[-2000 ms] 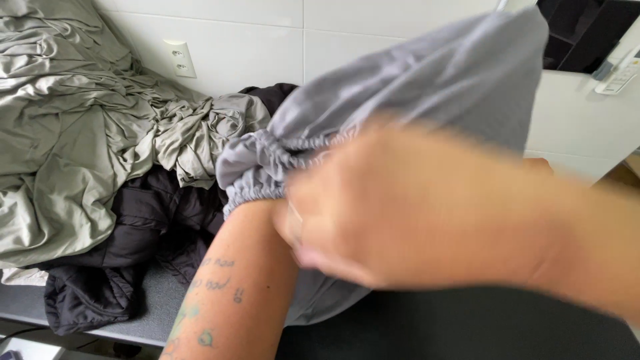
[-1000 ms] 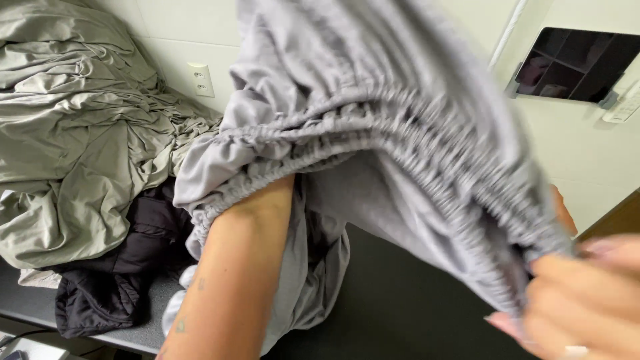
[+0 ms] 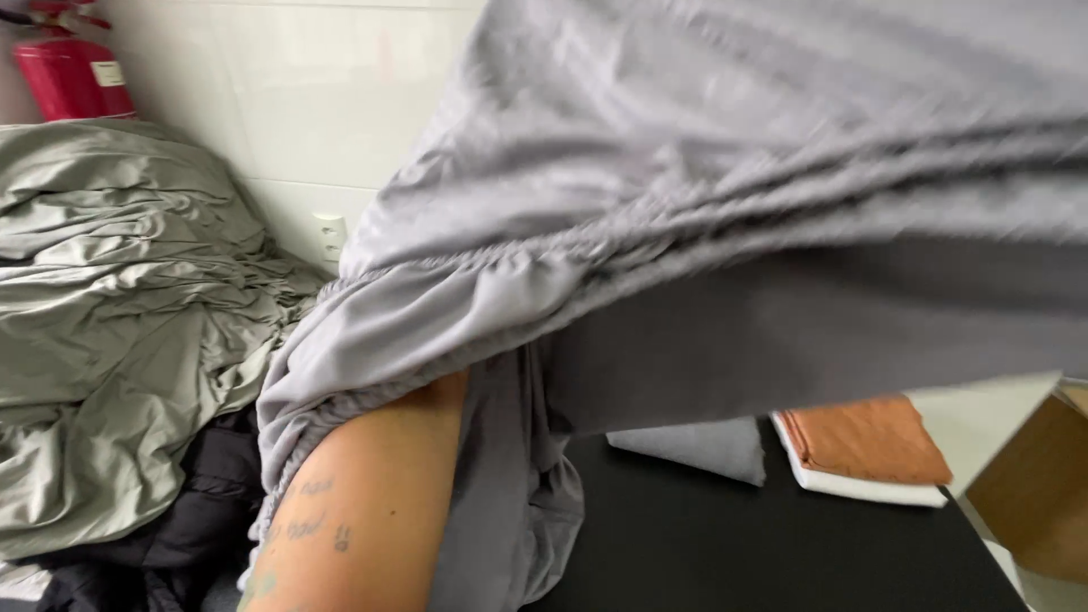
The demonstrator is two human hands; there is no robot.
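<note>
A grey fitted sheet [image 3: 680,170] with gathered elastic edges spans the upper middle and right of the view, slightly blurred. My left forearm reaches up from the bottom into the sheet, and the fabric covers my left hand completely. My right hand is out of the frame; the sheet stretches off past the right edge. Loose folds of the same sheet hang beside my left forearm, down over the black tabletop.
A heap of grey-green fabric [image 3: 127,340] lies at left, with a black padded garment [image 3: 212,484] beneath. A red fire extinguisher [image 3: 72,76] stands behind. Folded grey cloth [image 3: 705,450], folded orange cloth [image 3: 875,442] on white cloth, and a cardboard box [image 3: 1037,484] are at right.
The sheet is spread out wider to the right. My right hand, holding its elastic edge a second ago, has left the view. My left arm stays inside the sheet.
</note>
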